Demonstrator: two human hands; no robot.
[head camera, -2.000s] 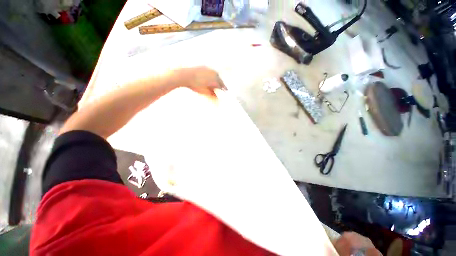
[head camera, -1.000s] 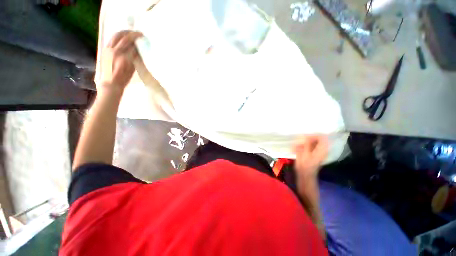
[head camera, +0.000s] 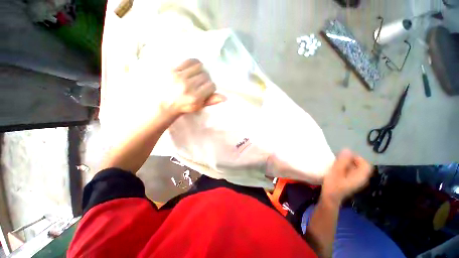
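Note:
A white garment (head camera: 226, 116) lies over the worktable and its near edge, with a small line of dark lettering near its lower middle. My left hand (head camera: 194, 88) is over the middle of the garment, its fingers curled on the cloth. My right hand (head camera: 349, 174) is at the garment's right corner by the table's front edge, fingers curled on the cloth's edge. The overexposed cloth hides fine detail. No needle or thread can be made out.
Black shears (head camera: 387, 126) lie right of the garment. White buttons (head camera: 308, 45) lie beside a speckled stone bar (head camera: 352, 53). Beyond are a white thread cone (head camera: 392, 31), a wire frame, a dark teal-handled tool (head camera: 426, 83) and a dark grey oval block (head camera: 445, 60).
Over the last second my left hand has moved right and towards me. My right hand has moved right and slightly towards me, and the garment has shifted. The view has also moved.

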